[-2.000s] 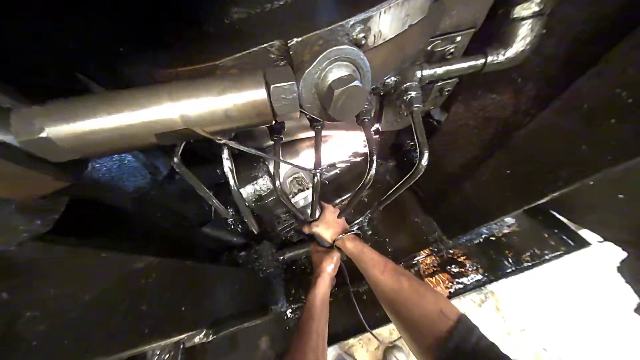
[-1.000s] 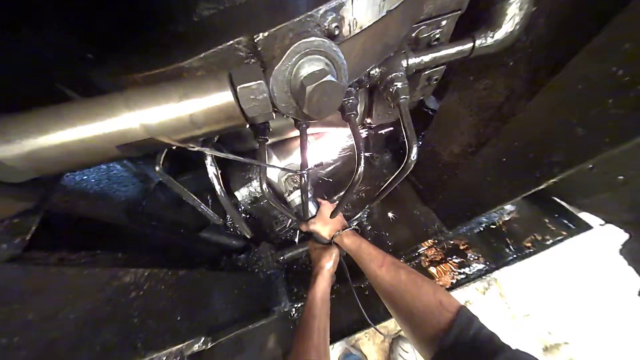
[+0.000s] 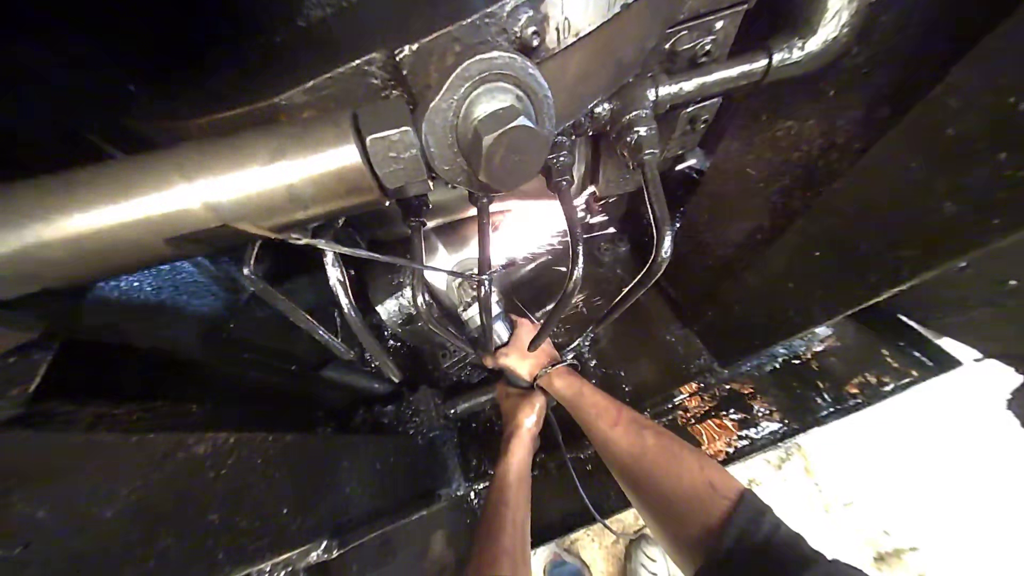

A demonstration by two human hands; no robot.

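My right hand [image 3: 524,352], with a bracelet at the wrist, grips the body of a corded power tool that looks like an angle grinder [image 3: 484,308]. My left hand [image 3: 522,404] is closed around the tool's rear end, just below the right hand. The metal head of the tool points up and away, behind thin bent metal pipes [image 3: 485,264]. Bright glare and sparks [image 3: 532,228] come from the metal just beyond the head. Glare and pipes hide the disc and the exact contact spot. A dark cord [image 3: 572,464] hangs from the tool.
A thick metal cylinder [image 3: 200,192] and a large hex bolt [image 3: 512,148] lie above the hands. More bent pipes [image 3: 660,232] stand at the right, others at the left. Oily dark steel plates flank the work. Shoes [image 3: 648,556] show on the pale ground below.
Sparks now spray visibly to the right of the glare, more than two seconds ago. Both hands stay on the tool in about the same place. The view has shifted slightly.
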